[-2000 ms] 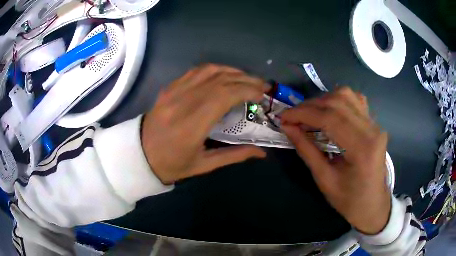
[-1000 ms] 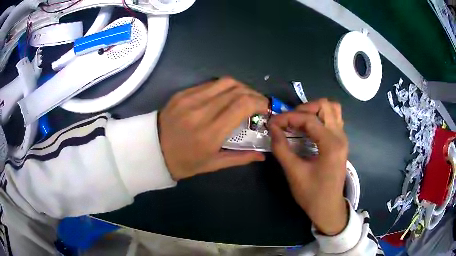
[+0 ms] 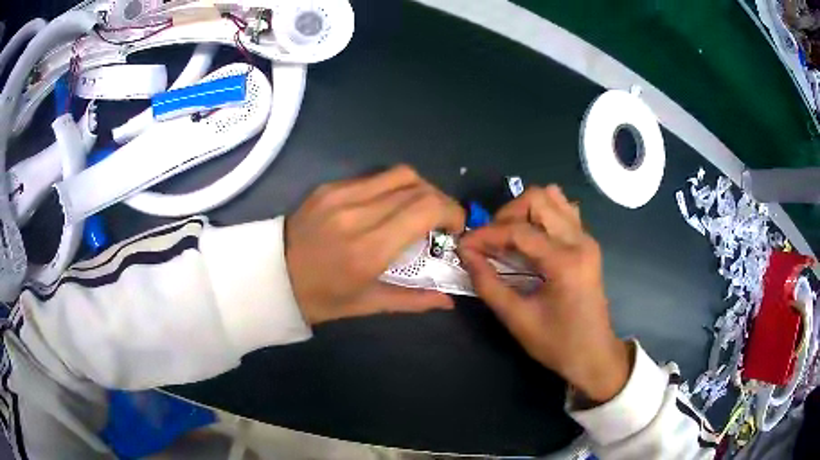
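The open white fan housing shell [image 3: 415,271] lies on the black mat between my hands, its perforated end to the left. A small circuit board [image 3: 443,244] shows in it. A blue battery cell [image 3: 478,215] shows partly behind the shell, mostly hidden by my fingers. My left hand [image 3: 373,247] holds the shell's perforated end, fingers over the far edge and thumb along the near edge. My right hand [image 3: 539,278] has thumb and forefinger pinched together at the shell beside the circuit board; what is between the fingertips is too small to tell.
White neck fans with a blue cell [image 3: 200,97] are piled at the left. A tape roll [image 3: 623,148] lies at the upper right. Peeled liner strips [image 3: 735,260] and a red block [image 3: 775,319] are at the right. A green conveyor belt [image 3: 683,81] runs beyond the pale rail.
The view has shifted, so the tape roll appears farther left and more of the green belt and red block shows. My hands remain at the shell; the right fingertips stay pinched beside the circuit board.
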